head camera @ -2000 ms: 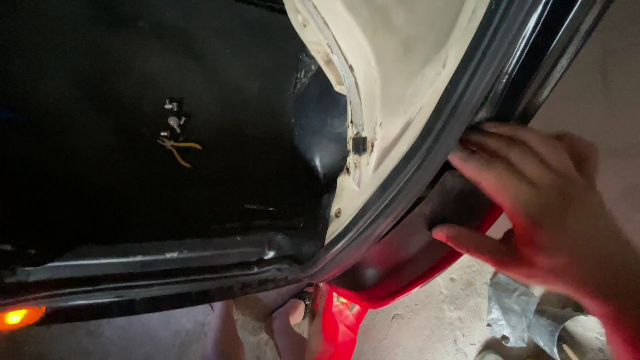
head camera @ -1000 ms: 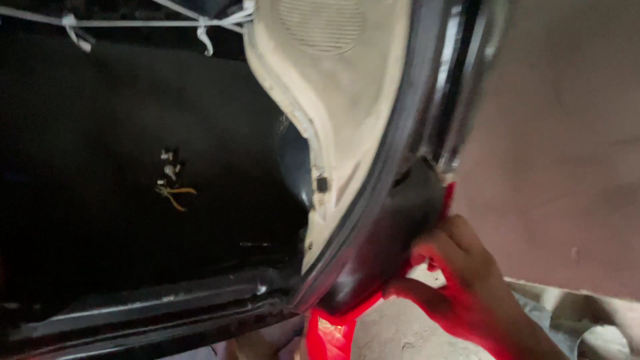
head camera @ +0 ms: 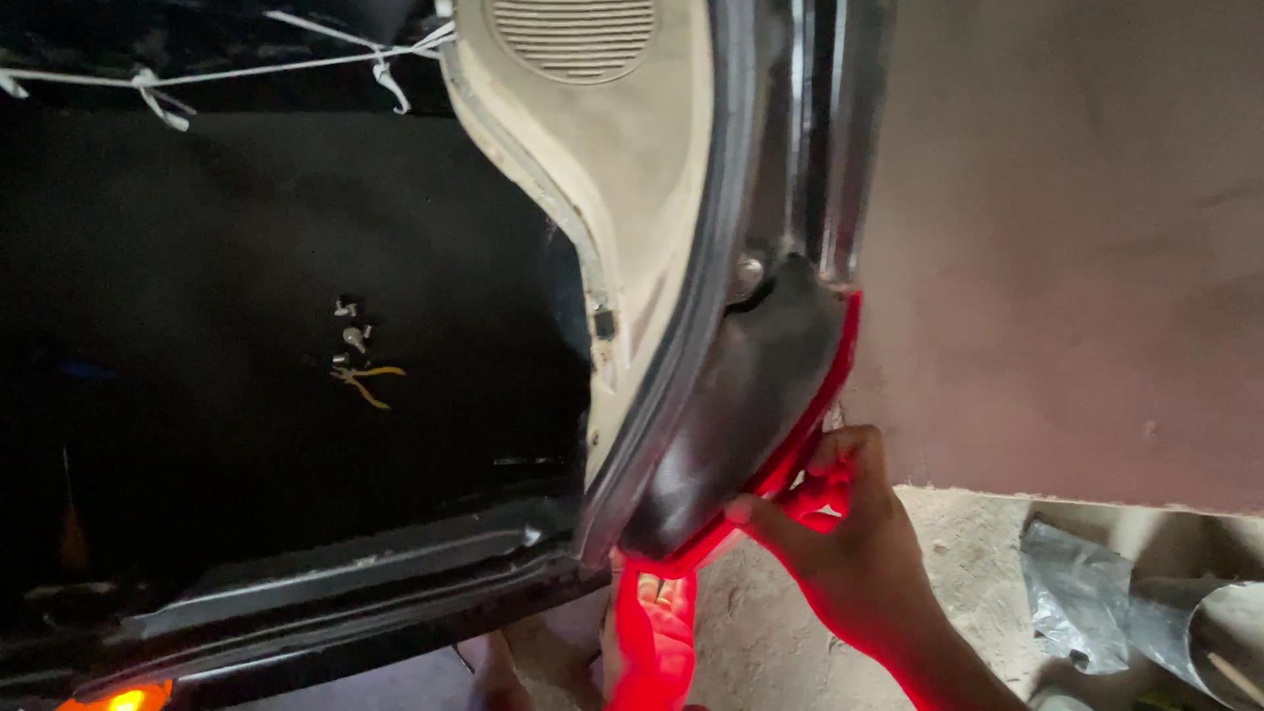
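Observation:
A car's tail light, dark on its face and glowing red along its outer edge, sits at the curved rear corner beside the open boot. My right hand grips its outer lower edge, with the thumb on the near side and the fingers partly hidden behind. Below the lamp's lower end is my left hand, lit red, its palm turned up and its fingertips against that end. A black rubber seal runs along the lamp's inner side. Near its upper end a round metal fastener shows.
Yellow-handled pliers and small metal parts lie on the dark boot floor. White cord stretches across it beside beige trim. An orange lamp glows at lower left. Plastic sheeting lies lower right, beyond the bumper-side wall.
My right hand has moved from the lamp's upper inner part down to its outer lower edge. The upper end of the lamp, covered by that hand two seconds ago, is visible.

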